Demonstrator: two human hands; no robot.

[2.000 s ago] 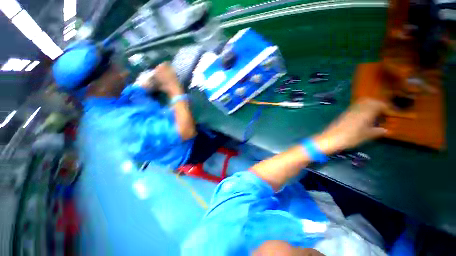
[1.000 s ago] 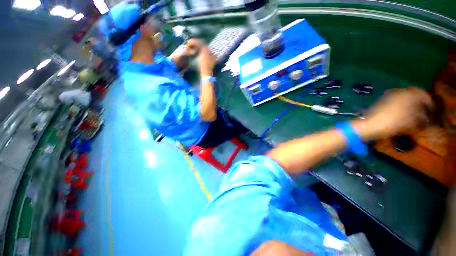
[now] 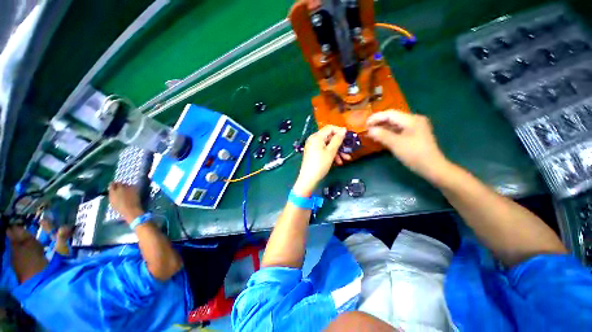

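My left hand (image 3: 322, 155), with a blue wrist band, holds a small round black part (image 3: 350, 142) in its fingers, just in front of the orange toggle press (image 3: 356, 119). My right hand (image 3: 404, 140) is just right of the part, over the press base, thumb and fingertips close together; whether it holds anything small cannot be told. The dark plunger (image 3: 351, 72) stands above the base behind the hands. Two loose black parts (image 3: 355, 187) lie near the bench edge, below my left hand.
Several loose black parts (image 3: 285, 126) lie left of the press, beside the probe (image 3: 273, 164) on its yellow line. A blue controller box (image 3: 202, 155) with a clear cylinder (image 3: 144, 131) stands further left. A blister tray (image 3: 533, 97) lies at right. Another worker's arm (image 3: 152, 244) is at left.
The view has swung right, bringing the whole press base and the tray into view. My left hand has moved from beside the press to its front with a black part. My right hand has appeared.
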